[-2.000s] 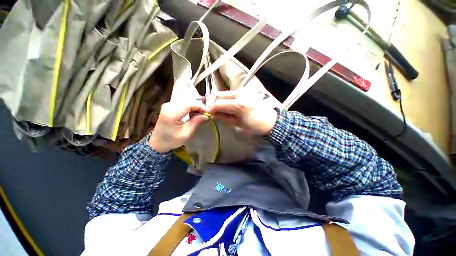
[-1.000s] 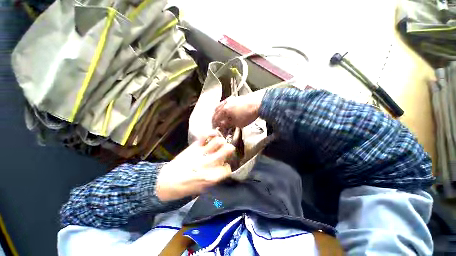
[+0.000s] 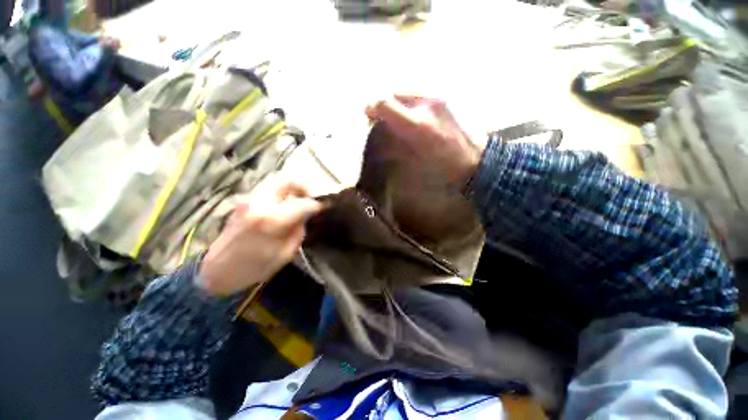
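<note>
A beige-grey tote bag (image 3: 353, 271) is held open over the lap, its brown lining (image 3: 426, 217) showing. My left hand (image 3: 258, 238), blurred, grips the bag's edge at the left. My right hand (image 3: 431, 139), also blurred, grips the far edge, its fingertips closed on it. A small round metal fitting (image 3: 370, 212) shows by a dark line across the opening. A bit of yellow trim (image 3: 468, 280) shows at the bag's right corner. A bag handle (image 3: 357, 316) hangs toward the apron, blurred.
Beige-grey bags with yellow lines (image 3: 123, 180) are heaped at left. More bags (image 3: 648, 78) lie on the pale worktable (image 3: 492, 49) at right, beside stacked folds (image 3: 697, 139). Another person's patterned sleeve (image 3: 70, 61) shows at upper left. A yellow line (image 3: 283, 336) is on the dark floor.
The hands have moved apart and the bag is spread, turned to show its lining. The view has tipped up, bringing in another person's sleeve; the hammer is no longer visible.
</note>
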